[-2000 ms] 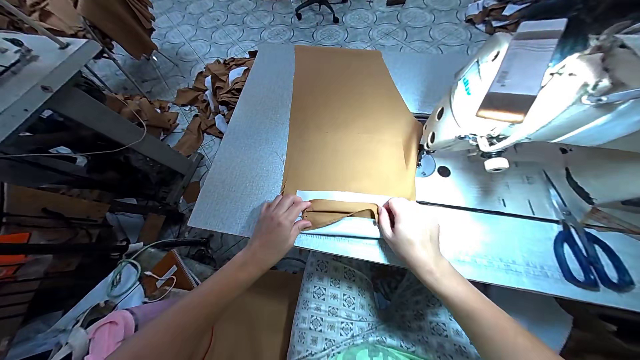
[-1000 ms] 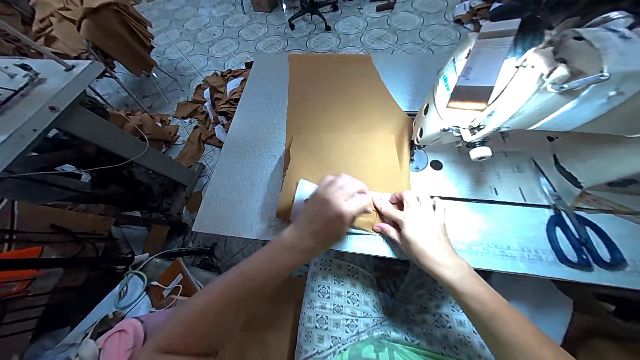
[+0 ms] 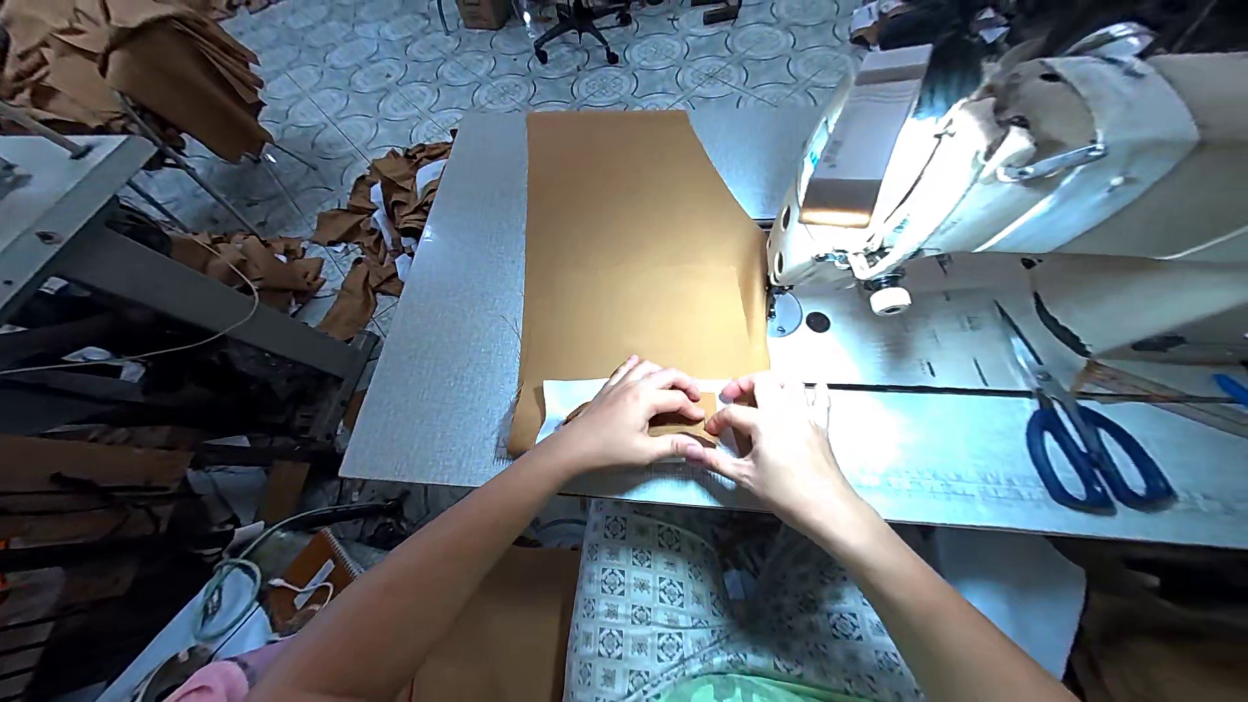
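A large tan fabric panel (image 3: 634,244) lies flat on the sewing table, its right edge close to the sewing machine's needle area. Across its near end is a white strip (image 3: 558,398), with a small folded tan piece (image 3: 682,419) on top. My left hand (image 3: 639,414) rests on the strip and the small piece, fingers bent over them. With thumb and fingertips, my right hand (image 3: 775,429) pinches the right end of the small piece. The fingertips of both hands nearly meet, and they hide part of the fold.
The white sewing machine head (image 3: 975,166) stands at the right. Scissors with blue handles (image 3: 1092,448) lie on the table's right part, near a wooden ruler (image 3: 1160,395). Tan fabric scraps (image 3: 375,244) are heaped on the floor beyond the table's left edge (image 3: 419,322).
Two seconds ago my hands were apart at the two ends of the small piece; now my left hand is farther right, close to my right hand. The small piece was more exposed then.
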